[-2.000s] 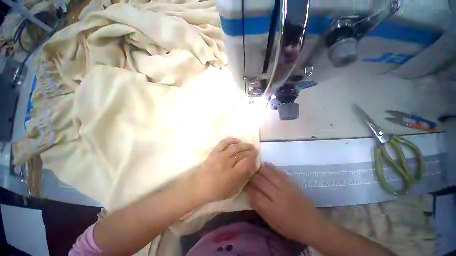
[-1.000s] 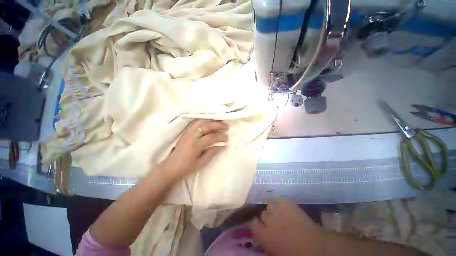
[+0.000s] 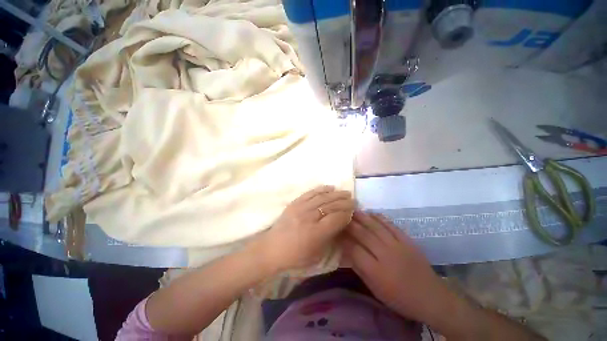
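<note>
The cream garment piece [image 3: 219,163] lies rumpled left of the needle, its right edge running from the bright presser foot area [image 3: 349,118] towards my hands. My left hand [image 3: 316,223] lies on the cloth near the table's front edge, fingers together at the cloth's edge. My right hand [image 3: 386,260] is beside it, fingertips on the same edge. Both thumbs are hidden. The cloth hangs over the front edge below my hands. Glare hides the needle and stitching. A gathered edge [image 3: 83,160] shows at the left of the heap.
Scissors with olive-yellow handles [image 3: 559,200] and thread snips [image 3: 572,138] lie right of the machine head [image 3: 479,30]. Ruler tape [image 3: 459,224] runs along the front edge. More cream cloth [image 3: 532,286] is below the table at right.
Since one second ago, my left hand has moved right and down to the cloth's edge. My right hand has come up from below the table edge to meet it. The cloth is smoother.
</note>
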